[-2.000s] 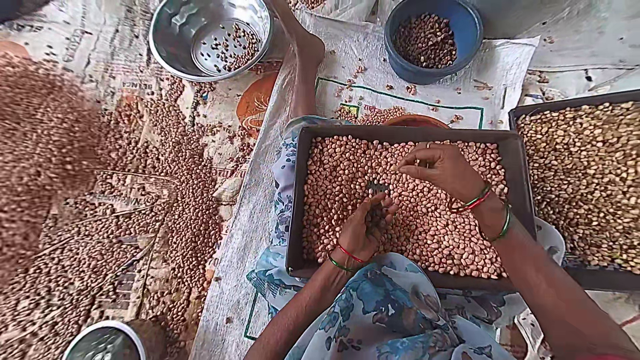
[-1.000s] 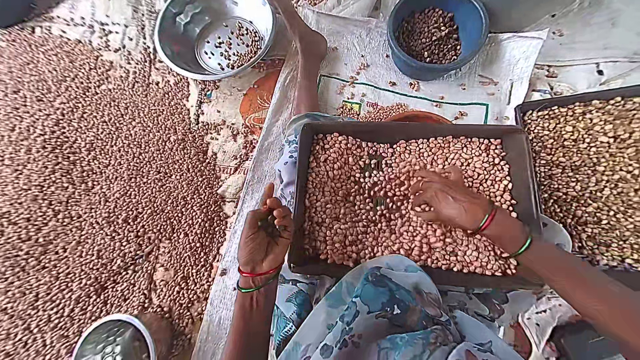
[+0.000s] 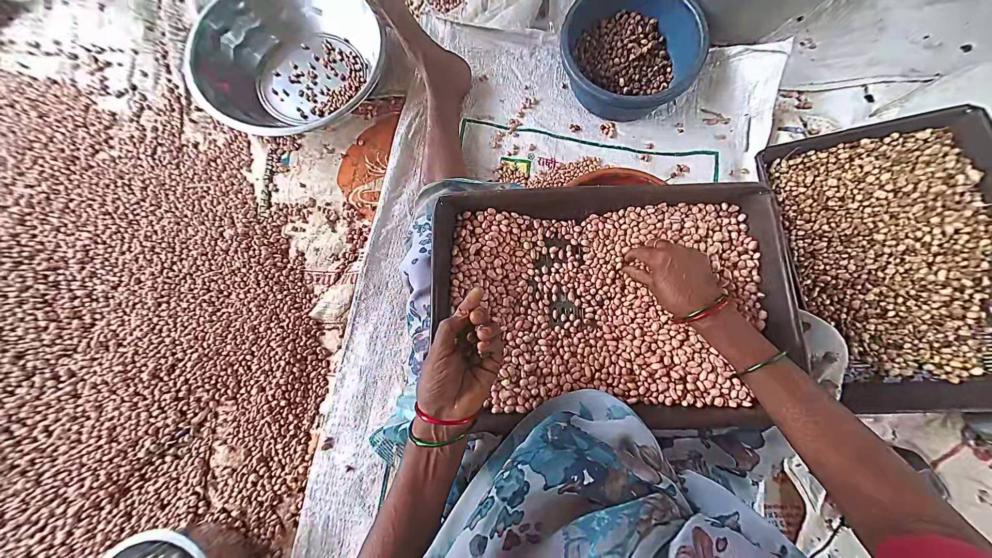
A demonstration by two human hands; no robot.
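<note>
A dark rectangular tray (image 3: 775,256) of pinkish shelled peanuts (image 3: 635,349) rests on my lap, with dark patches of its base showing left of centre. My right hand (image 3: 674,275) is over the right half, thumb and fingertips pinched together at the nuts; whether a nut is between them cannot be told. At the tray's left edge my left hand (image 3: 465,356) is turned palm up with its fingers curled; small dark bits seem to lie in the palm, partly hidden by the fingers. Red and green bangles circle both wrists.
A second dark tray (image 3: 891,395) of yellowish-brown nuts stands at the right. A blue plastic tub (image 3: 577,70) and a steel basin (image 3: 205,85) hold some nuts beyond. A large spread of peanuts (image 3: 139,310) covers the left floor. A bare foot (image 3: 446,74) rests between the vessels.
My left hand was over the nuts, then left of the tray, and is now back at its left edge. The right hand has stayed over the tray, its fingers now pinched.
</note>
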